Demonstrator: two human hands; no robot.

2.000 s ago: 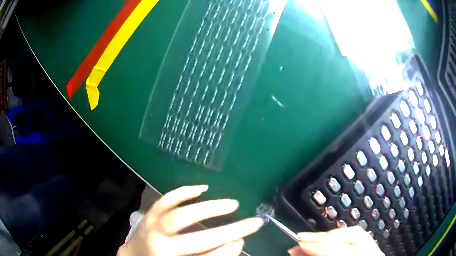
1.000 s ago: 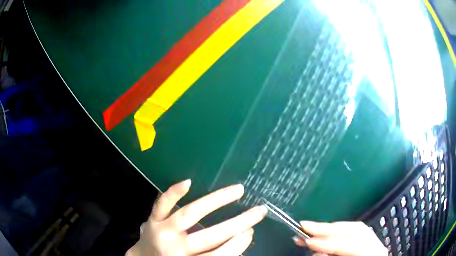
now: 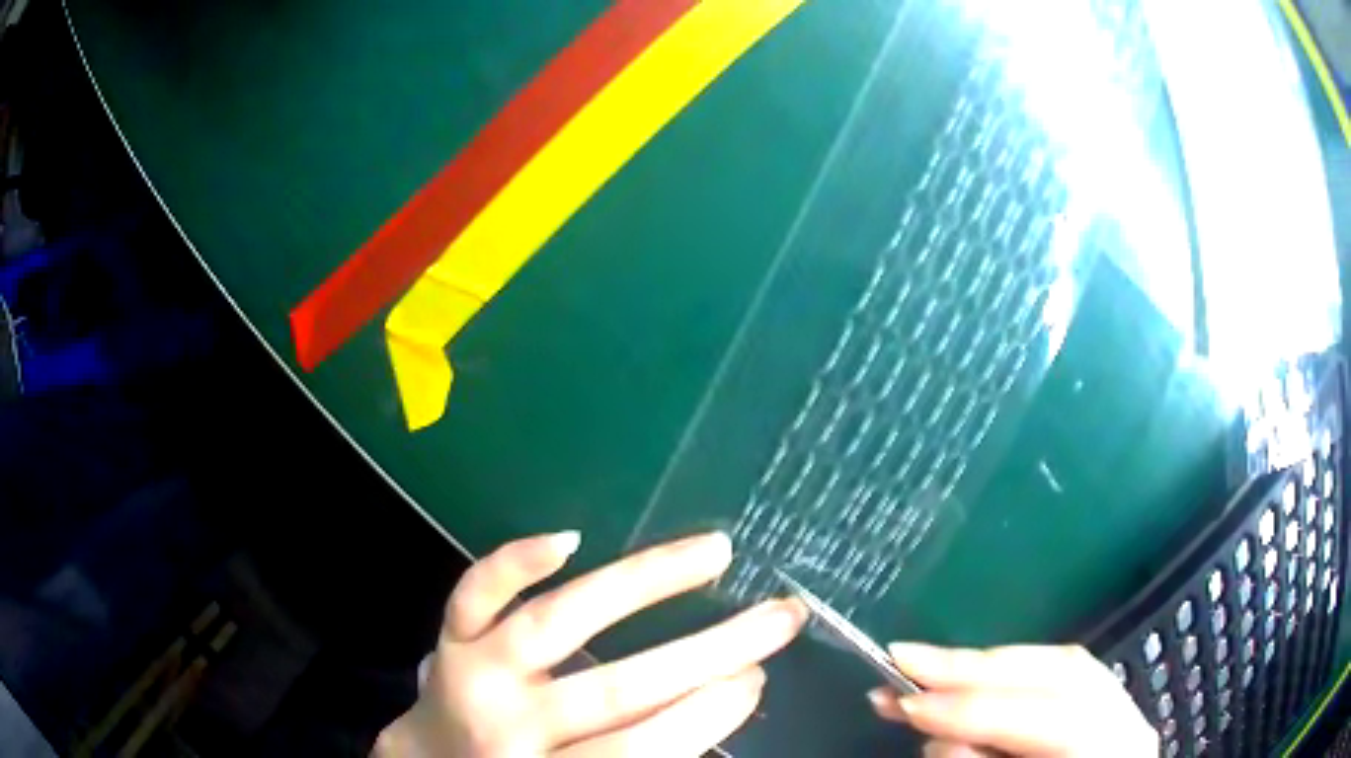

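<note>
A clear adhesive sheet point(image 3: 874, 400) with columns of small outlined shapes lies flat on the green mat. My left hand point(image 3: 608, 652) is spread palm down at the sheet's near end, with fingertips on its near edge. My right hand point(image 3: 1022, 703) holds thin silver tweezers point(image 3: 855, 637) between finger and thumb. The tweezer tips touch or hover just over the sheet's near end, beside my left fingertips. Whether the tips grip a piece cannot be told.
A black blister tray point(image 3: 1230, 592) with pale-faced parts stands at the right. A glaring clear plastic bag point(image 3: 1259, 193) lies at the upper right. Red tape point(image 3: 474, 185) and yellow tape point(image 3: 593, 141) run across the mat at the upper left. The bench edge curves down the left.
The view has turned, so the sheet now shows further right and the tray is mostly cut off. The tweezers have moved from beside the tray's corner to the sheet's near end, and my left fingers now rest there.
</note>
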